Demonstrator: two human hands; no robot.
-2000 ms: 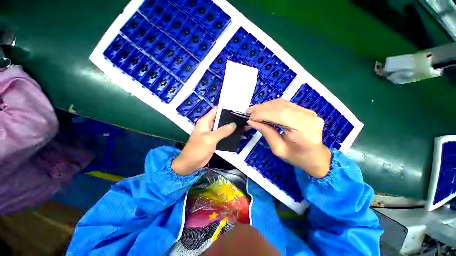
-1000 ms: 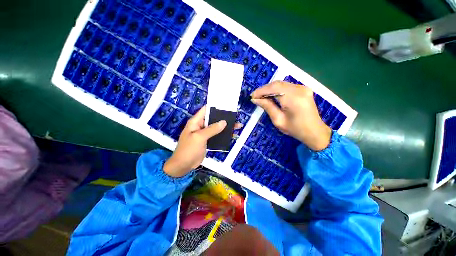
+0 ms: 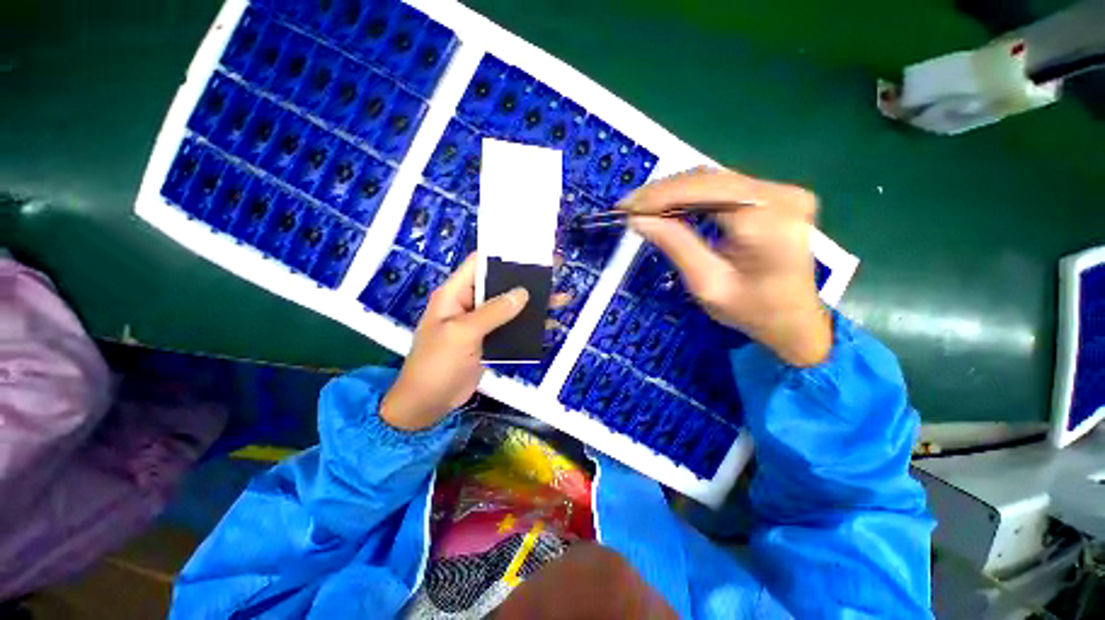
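Observation:
My left hand [image 3: 451, 345] holds the adhesive sheet [image 3: 521, 212], its white bare part away from me and its black part under my thumb. My right hand [image 3: 742, 257] holds thin dark tweezers [image 3: 608, 217], their tips over the middle blue block, just right of the sheet. Whether a piece is on the tips is too small to tell. The component tray [image 3: 410, 194] has a white border and three blue blocks with rows of small dark-centred components [image 3: 318, 79]. The sheet and my hands hide part of the middle and right blocks.
The tray lies on a green bench surface [image 3: 957, 285]. A white fitting [image 3: 963, 91] stands at the upper right. A second tray [image 3: 1066, 345] is cut off by the right edge, above grey-white equipment [image 3: 984, 491]. A person's pink sleeve [image 3: 49, 375] is at the left.
The sheet in my left hand and my right hand have parted from their earlier contact. Since a second ago, the sheet has moved slightly left, and the tweezers now extend over the middle block.

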